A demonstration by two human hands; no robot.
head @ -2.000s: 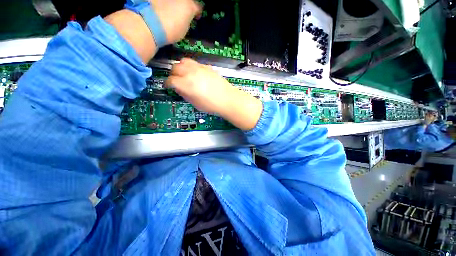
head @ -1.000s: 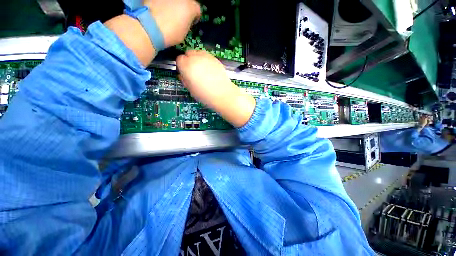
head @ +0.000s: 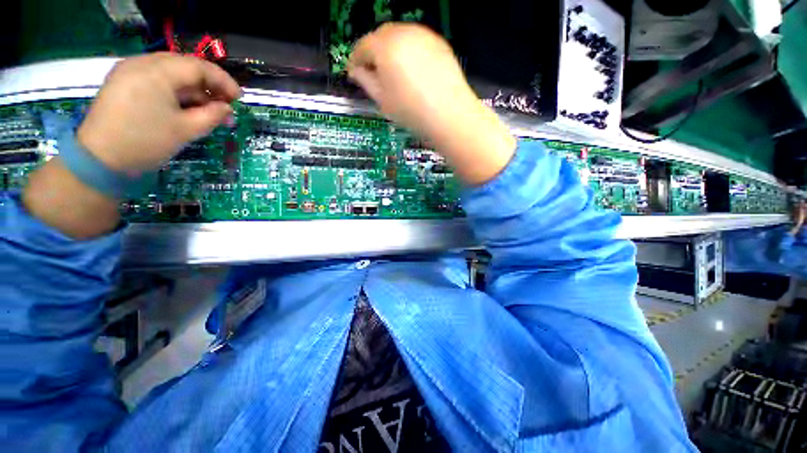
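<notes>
The green circuit board lies between pale rails. My left hand, with a light blue wrist band, is over the board's left part. Its thumb and index tips are a little apart near the back rail, with nothing visible between them. My right hand is over the back rail beside bright green pieces in a dark bin. Its fingers are curled and blurred; whether they hold a small part cannot be told.
Red pieces are in a dark bin at the back left. Small glinting pieces lie left of a white tray with black parts. The silver front rail runs before me. Another person's hand shows at the far right.
My left hand has moved from the green pieces' bin left and down to over the board. My right hand has moved up and right to the bin's edge. The view has shifted slightly.
</notes>
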